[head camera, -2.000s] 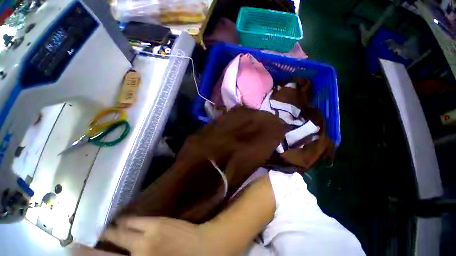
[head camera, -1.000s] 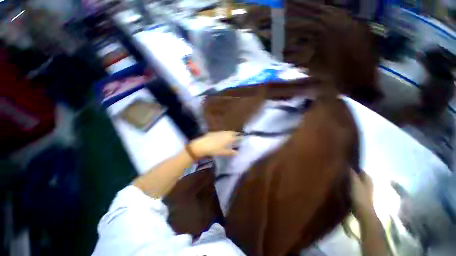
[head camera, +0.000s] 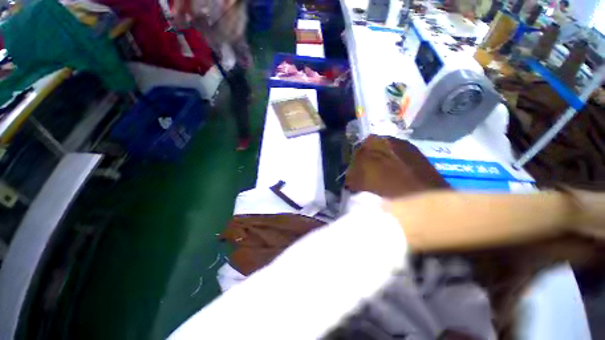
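My left arm in a white sleeve reaches across the lower right. Its hand (head camera: 592, 216) is blurred and cut off by the right edge, so its grip cannot be told. My right hand is out of the picture. Brown cloth (head camera: 388, 164) lies against the sewing machine behind my arm. More brown cloth (head camera: 272, 240) lies at the near end of the white bench. Pale grey panels (head camera: 441, 302) lie bunched below my forearm. The white sewing machine (head camera: 458, 109) has a blue lettered stripe.
A tan framed board (head camera: 298, 116) lies on the white bench (head camera: 270, 166). Blue baskets stand on the left floor (head camera: 159, 123) and behind the board with pink pieces (head camera: 302, 72). A person (head camera: 229, 50) is in the green aisle. Brown cloth is heaped at right (head camera: 570, 146).
The view has swung, now showing more of the aisle and bench. My left arm has moved from the pale panels across to the right. My right hand has left the picture.
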